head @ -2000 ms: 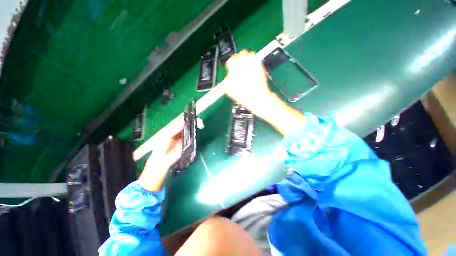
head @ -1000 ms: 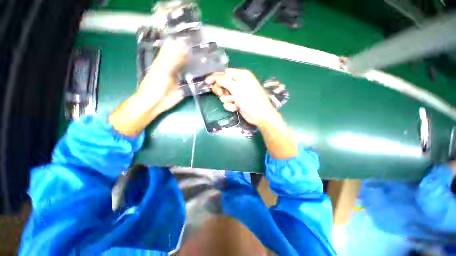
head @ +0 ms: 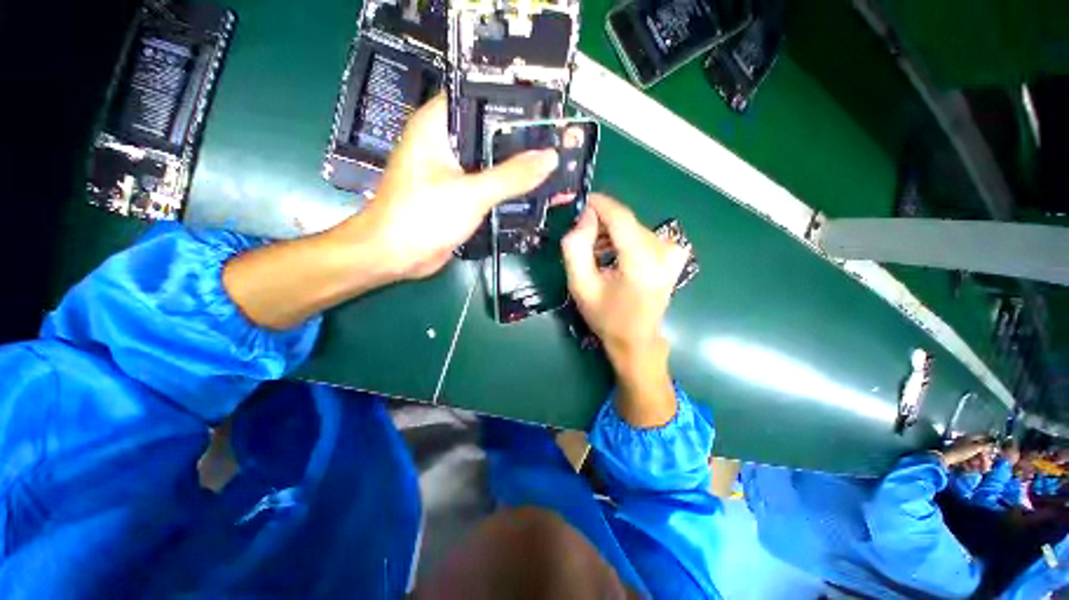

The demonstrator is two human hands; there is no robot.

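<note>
My left hand [head: 416, 211] holds an open phone body [head: 510, 41] upright, with a black battery and circuitry at its far end. My left thumb lies across a thin black bezel frame [head: 572, 164] that overlaps the near part of this body. The frame has a silver edge and a patch with round holes at its far end. My right hand [head: 621, 275] pinches the frame's right edge. Another open phone body [head: 381, 111] lies just left of the held one. A dark part [head: 678, 249] shows partly behind my right hand.
Another phone body [head: 152, 100] lies at the left on the green mat [head: 762, 305]. A white rail [head: 703, 129] borders the mat; phone parts [head: 668, 33] lie beyond it. A grey post [head: 938, 238] crosses at right. A small part [head: 914, 387] and people in blue smocks [head: 926, 516] show at right.
The view has swung round and steadied. The held phone body and frame are now clear instead of blurred. My left thumb now lies over the frame; my right hand stays at its right edge.
</note>
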